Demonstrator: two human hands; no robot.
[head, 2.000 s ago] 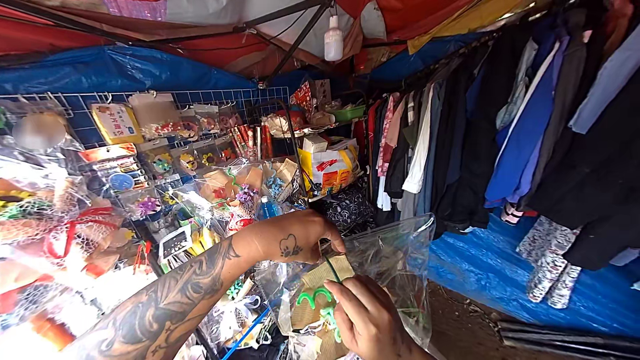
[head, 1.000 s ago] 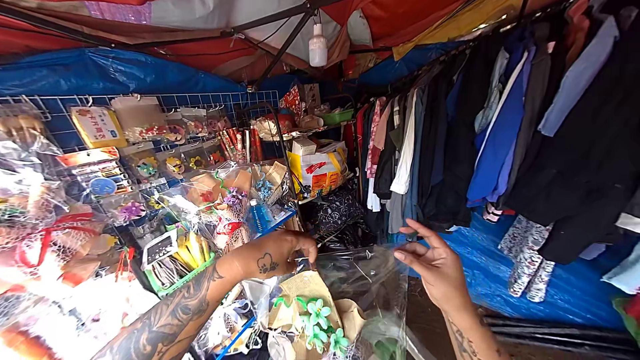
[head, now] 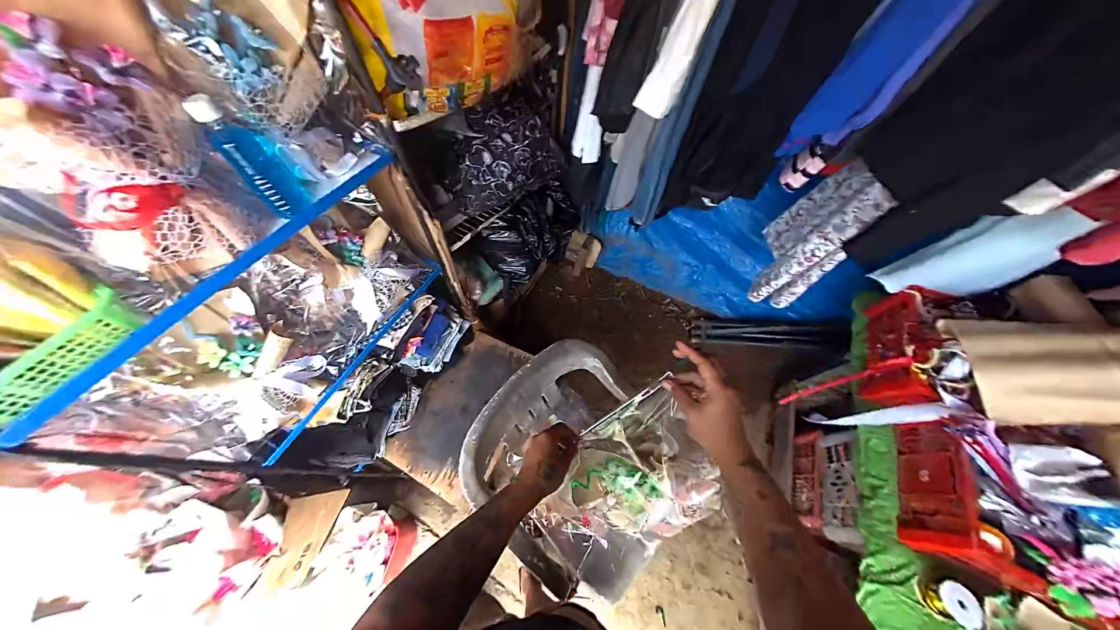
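A clear plastic bag [head: 691,494] hangs between my hands over a grey plastic chair [head: 490,420]. Green artificial flowers [head: 626,481] show inside the bag, with brown paper around them. My left hand [head: 551,457] is closed on the left end of the bag's top edge. My right hand [head: 704,398] pinches the right end of that edge between thumb and fingers. The top edge runs nearly straight and slanted from one hand to the other.
Blue-edged shelves [head: 219,276] with wrapped flowers and a green plastic basket [head: 66,359] stand at left. Hanging clothes [head: 735,96] fill the upper right above a blue tarp [head: 691,254]. Red baskets [head: 934,481], ribbons and a brown paper roll [head: 1037,372] lie at right.
The view has swung down toward the chair and ground. My right hand, raised apart from the bag one second ago, now pinches its edge. The flowers and bag are now lower, over the chair.
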